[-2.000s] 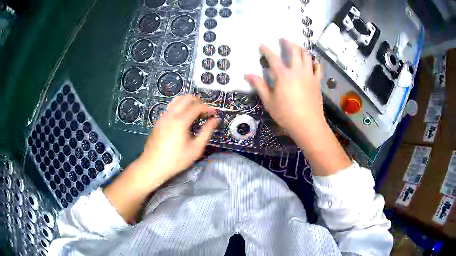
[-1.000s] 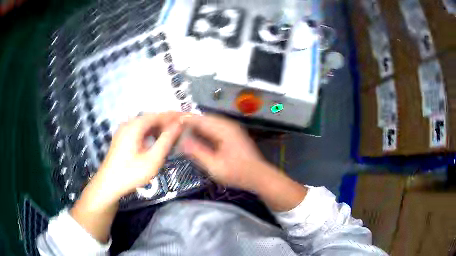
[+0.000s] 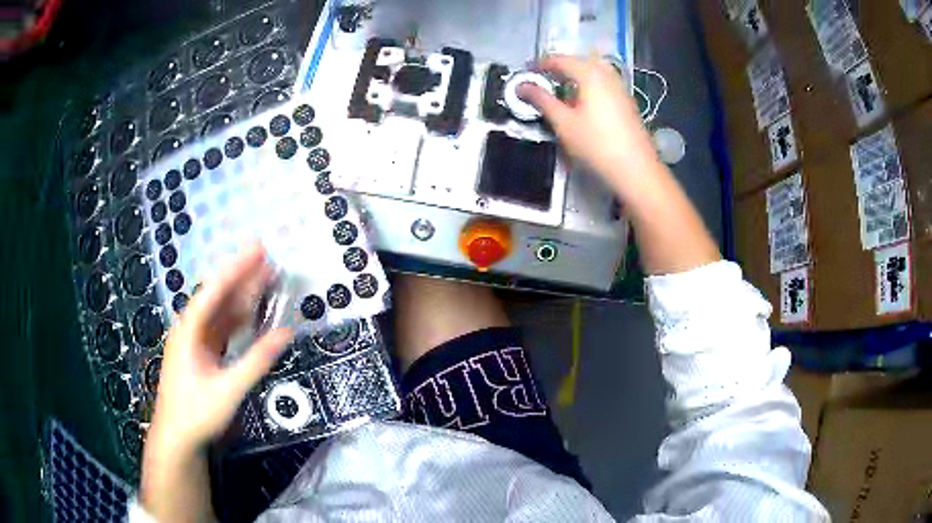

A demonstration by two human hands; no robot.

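My right hand (image 3: 593, 112) is over the machine top, with thumb and fingertips on a round white housing (image 3: 528, 94) at a black nest; whether it rests fully in the nest is unclear. My left hand (image 3: 210, 347), blurred, is above the lower left of the white label sheet (image 3: 240, 215), fingers apart, with no held thing clearly visible. The sheet has black round labels along its edges and a pale bare middle. It lies on a clear blister tray (image 3: 363, 393). Another white housing (image 3: 288, 407) sits in a tray pocket near my lap.
The white-grey machine (image 3: 388, 225) has a red-orange knob (image 3: 484, 245), a small green-ringed button (image 3: 547, 251) and a black square pad (image 3: 517, 170). Brown cartons (image 3: 828, 153) with white labels stand at right. A second label sheet (image 3: 87, 480) shows at lower left.
The view has swung right towards the machine. My hands, close together one second ago, are apart: the right has moved up to the housing at the nest, the left stays over the sheet.
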